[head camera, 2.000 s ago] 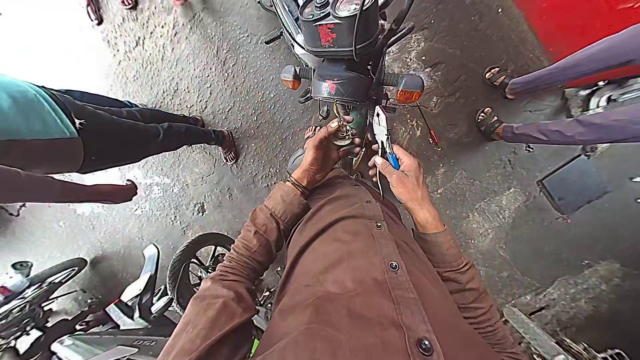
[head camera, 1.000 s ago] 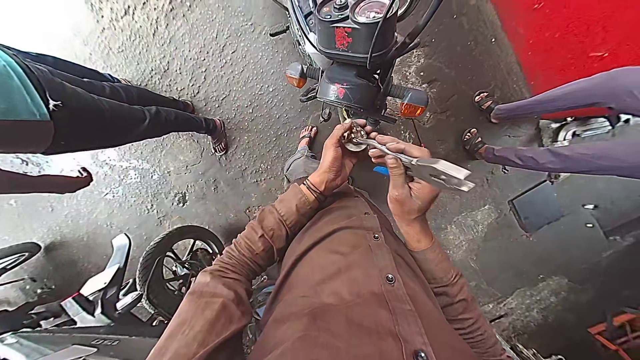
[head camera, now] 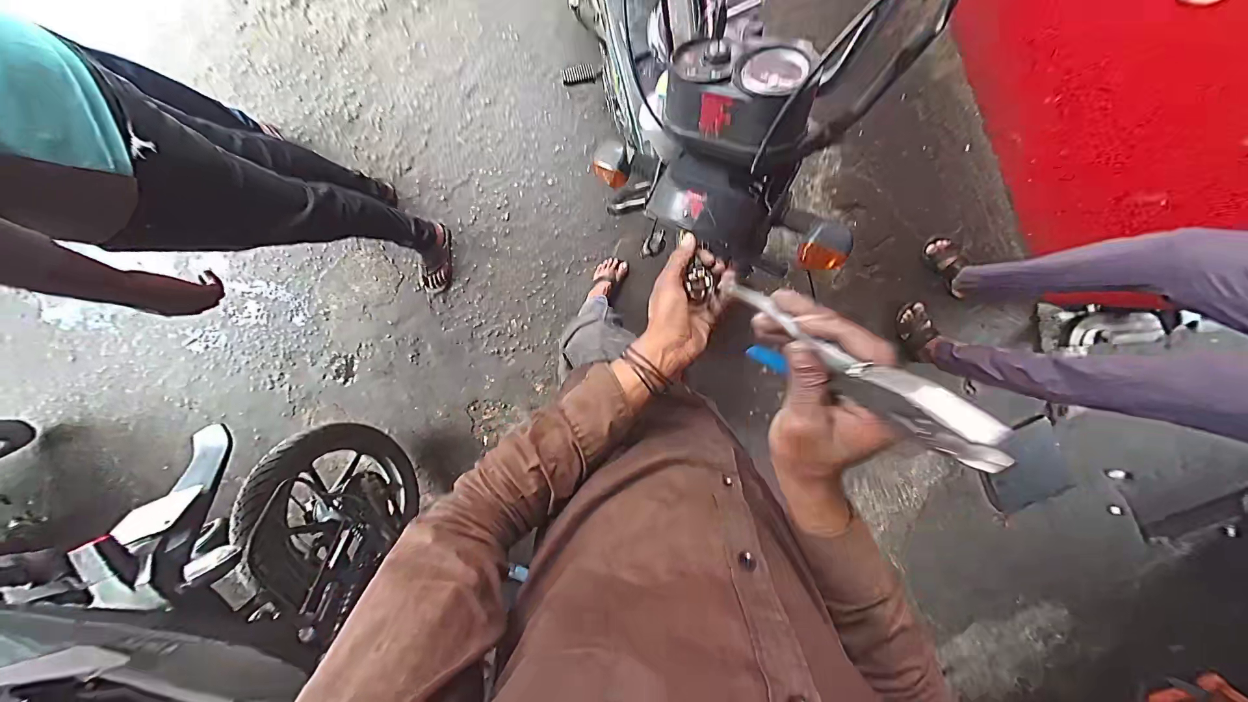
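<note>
In my left hand (head camera: 682,307) is a small round metal part (head camera: 699,280), held up in front of the motorcycle's headlight housing (head camera: 707,205); its exact kind cannot be told. My right hand (head camera: 824,380) is closed around a long metal tool, apparently pliers (head camera: 877,382), somewhat blurred. Its thin end reaches left to the fingers of my left hand beside the part, and its broad end points down to the right. A blue piece (head camera: 767,359), seemingly of a handle, shows below my right fingers. The motorcycle's gauges (head camera: 746,68) and orange turn signals (head camera: 824,246) lie beyond my hands.
One person in dark trousers (head camera: 263,190) stands at left, another in purple trousers (head camera: 1092,375) at right. A second motorcycle's wheel (head camera: 327,517) is at lower left. A red surface (head camera: 1121,127) fills the upper right; a dark flat panel (head camera: 1033,463) lies at right.
The metal tool in my right hand has turned: two seconds ago its jaws pointed up beside the motorcycle, and now its broad end points down to the right, away from my left hand.
</note>
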